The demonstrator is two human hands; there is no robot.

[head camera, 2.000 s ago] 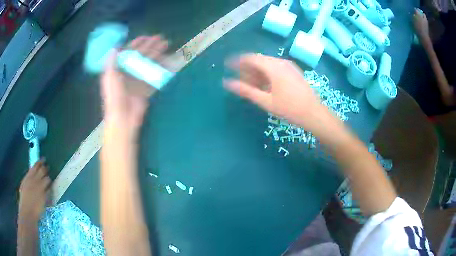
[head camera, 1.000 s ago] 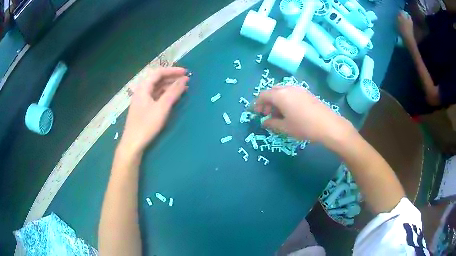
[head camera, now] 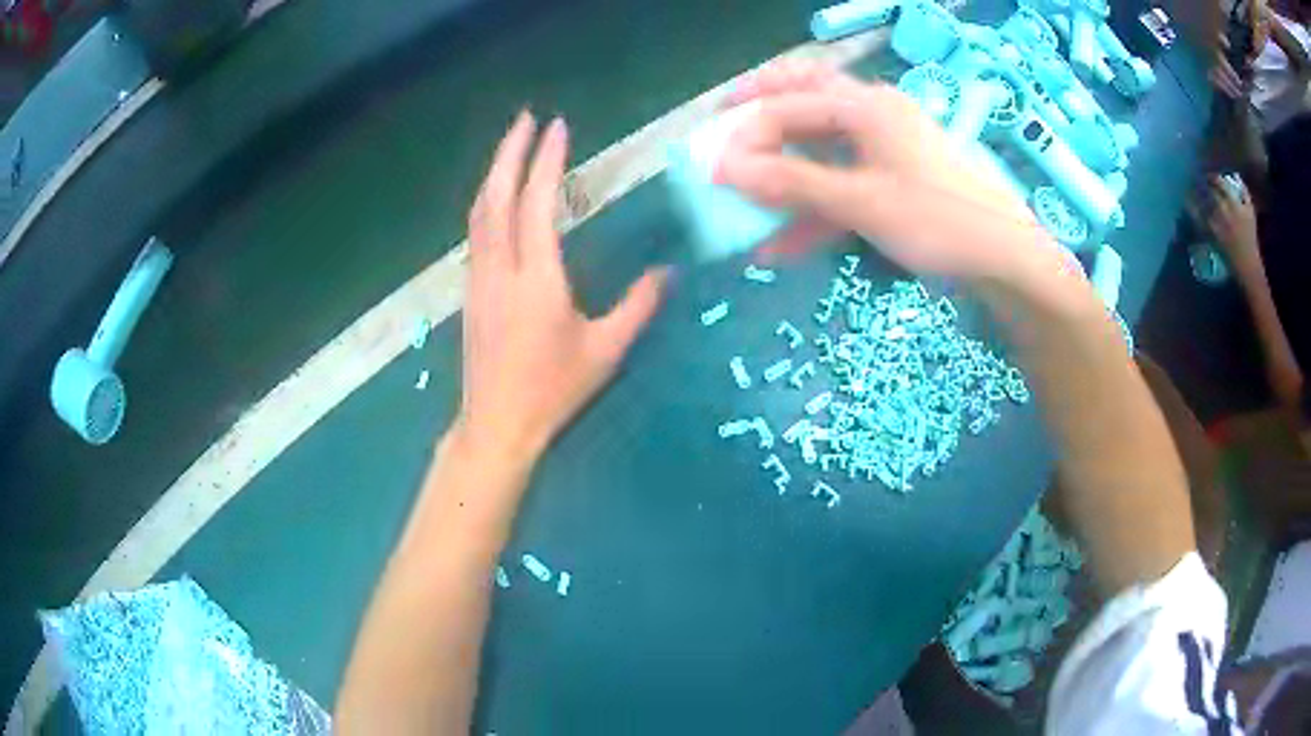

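Observation:
My right hand (head camera: 848, 158) holds a light-blue fan housing (head camera: 722, 194) by or near its round head, above the tabletop near the pale strip. The housing is blurred and partly hidden by the fingers. My left hand (head camera: 525, 316) is open and empty, fingers spread, to the left of the housing and apart from it. A pile of small light-blue clips (head camera: 913, 377) lies on the green table below my right hand, with single pieces scattered at its left side.
More fan housings (head camera: 1035, 122) are heaped at the upper right. One housing (head camera: 104, 367) lies on the belt at left. A bag of small parts (head camera: 158, 661) is at lower left. A bin of parts (head camera: 1014, 604) is at lower right. Another person's arm (head camera: 1254, 288) is at far right.
My right hand has moved from the clip pile up to a fan housing and taken hold of it. My left hand has moved right and opened wide. The view has shifted.

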